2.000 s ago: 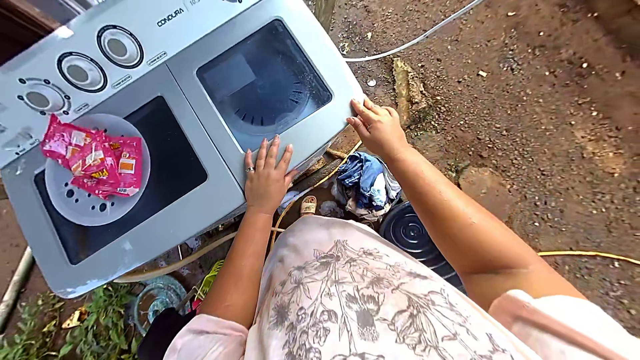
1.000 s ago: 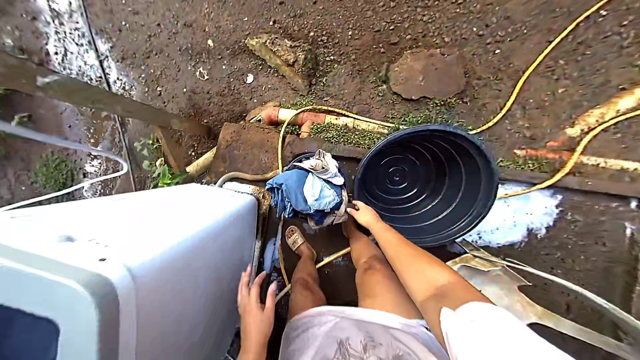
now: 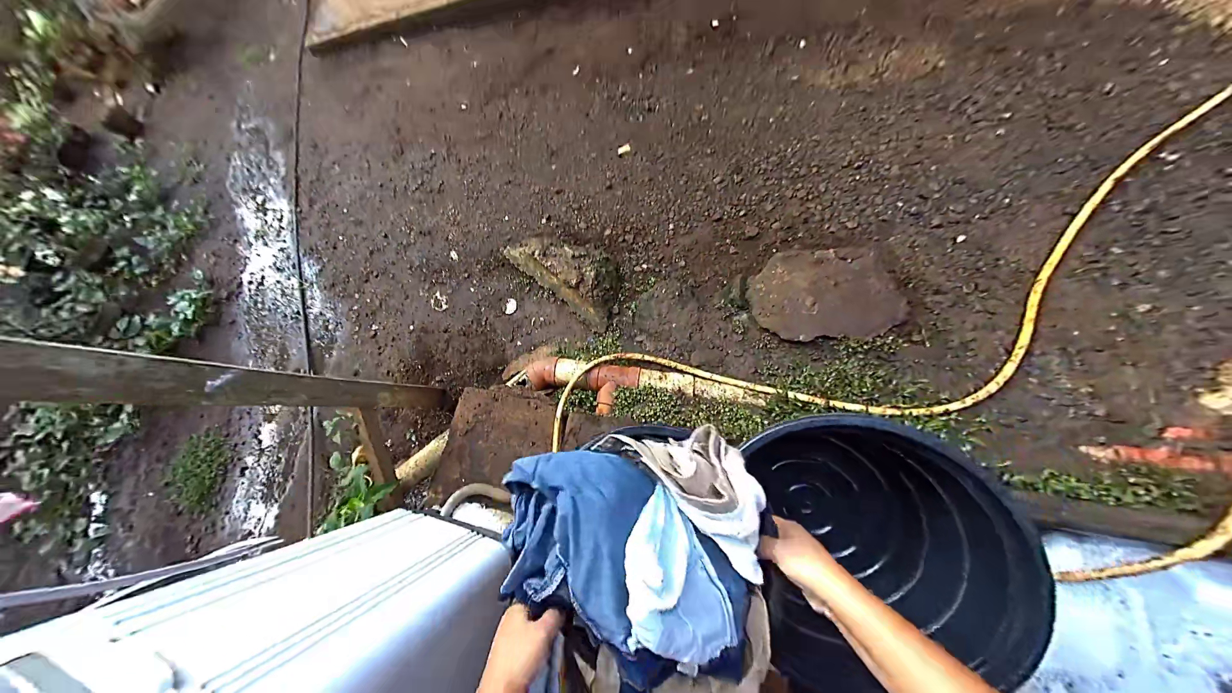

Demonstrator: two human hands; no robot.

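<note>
A heap of clothes (image 3: 597, 520), blue, light blue, white and beige, is between my two hands in the lower middle of the head view. My left hand (image 3: 527, 630) grips the heap at its lower left edge, fingers curled under the cloth. On the heap's right side, my right hand (image 3: 794, 553) holds its edge, with the fingertips hidden by fabric. A rim of a dark container shows behind the clothes. Just right of them is a large black plastic tub (image 3: 914, 539), its ringed inside visible and no clothes seen in it.
The white side of the washing machine (image 3: 385, 597) stands at the lower left. A yellow hose (image 3: 1035, 298) curves over the dirt ground, past a flat stone (image 3: 828, 294) and a pipe (image 3: 664, 378). A wooden rail (image 3: 212, 380) crosses the left side.
Both hands have come to the clothes heap and taken hold of its sides; one second ago the left hand was apart from it beside the machine. The view has swung away from the machine's top.
</note>
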